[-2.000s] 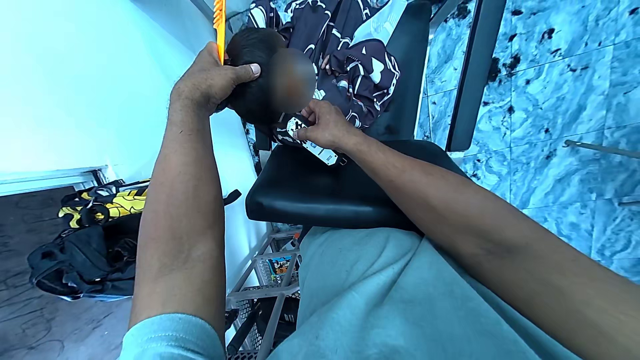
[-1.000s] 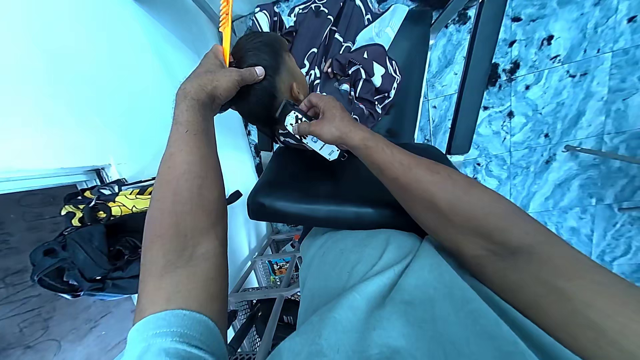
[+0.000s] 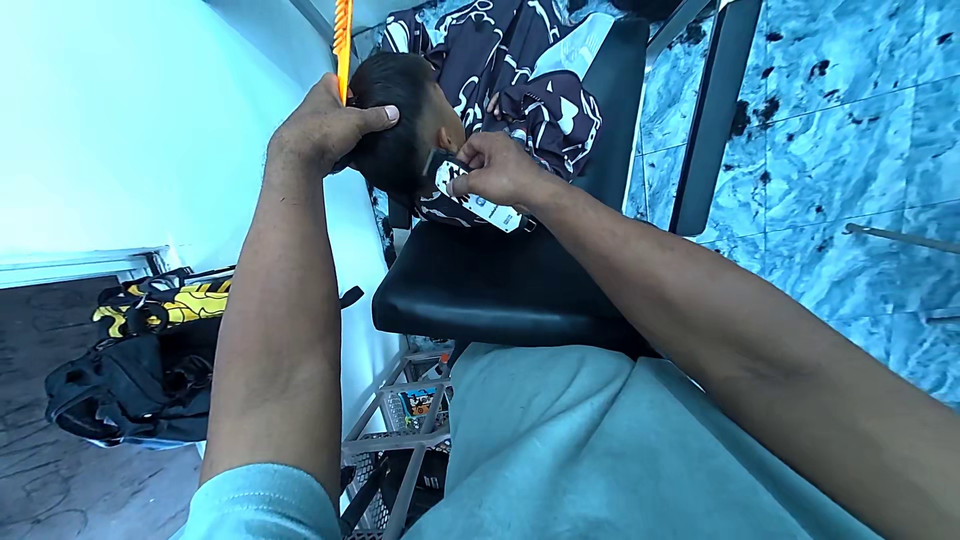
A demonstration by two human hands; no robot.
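Observation:
My left hand (image 3: 322,127) rests on the dark hair of a seated person's head (image 3: 394,82), its thumb pressed on the hair. An orange comb (image 3: 343,45) stands up out of that hand; its grip end is hidden. My right hand (image 3: 499,171) is closed round a white-and-black hair clipper (image 3: 484,210), whose dark blade end lies at the hair behind the person's ear. The person wears a dark patterned barber cape (image 3: 480,60) with white markings.
The person sits in a black padded barber chair (image 3: 495,292) with an armrest (image 3: 716,120) at the right. Cut hair dots the blue marbled floor (image 3: 817,157). A grey trolley (image 3: 397,450) stands below the chair; a black backpack (image 3: 135,390) and a yellow-and-black bag (image 3: 195,304) lie at the left.
The person's head has turned further away from the camera since two seconds ago, and the ear now shows. Both hands stay near the head, the clipper still in the right one.

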